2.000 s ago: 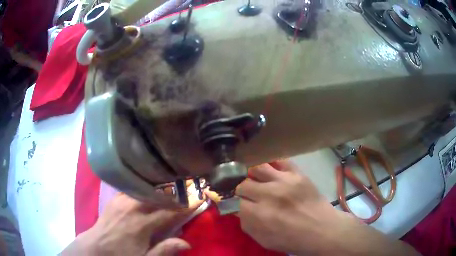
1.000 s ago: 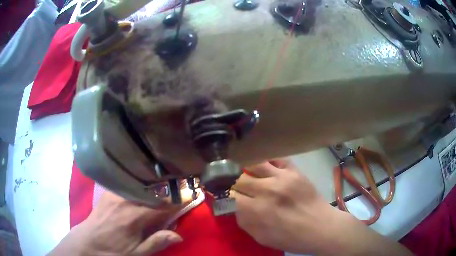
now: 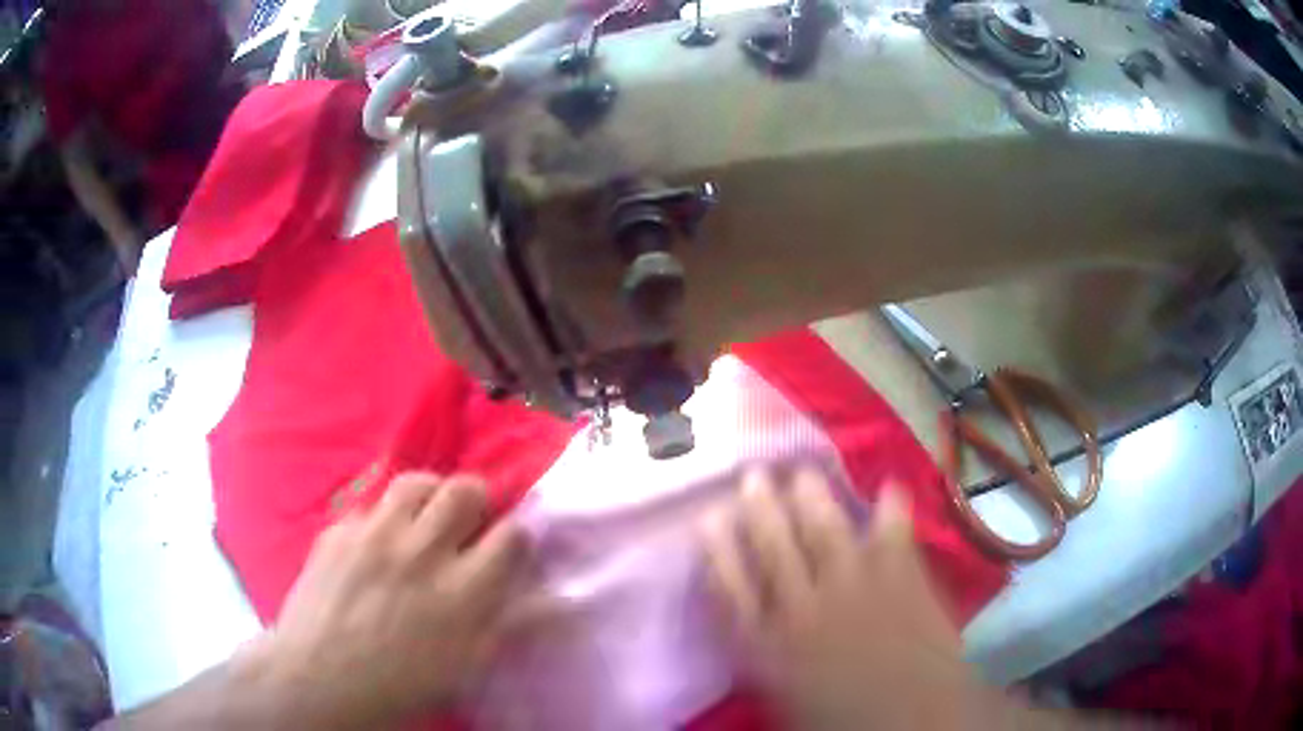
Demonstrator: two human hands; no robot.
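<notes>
The red garment panel (image 3: 336,414) lies spread under the sewing machine head. The pale pinkish lining cloth (image 3: 643,628) lies on it, from below the presser foot (image 3: 600,424) to the bottom edge. My left hand (image 3: 393,593) rests with curled fingers where red and pale cloth meet; whether it pinches cloth is hidden. My right hand (image 3: 836,578), blurred, lies on the pale cloth with its fingers somewhat spread. The scissors (image 3: 1000,443) with orange-brown handles lie right of the needle, partly against the red cloth.
The beige machine head and arm (image 3: 886,214) cross above the work. A folded red pile (image 3: 272,186) sits at the table's far left. A printed label (image 3: 1267,417) is on the white table (image 3: 1115,571) at right. A person in red (image 3: 136,86) is at upper left.
Both hands have moved back from the needle, toward me. The cloth now lies spread out, with much more red panel and pale lining showing. My view has shifted; the machine appears smaller and higher.
</notes>
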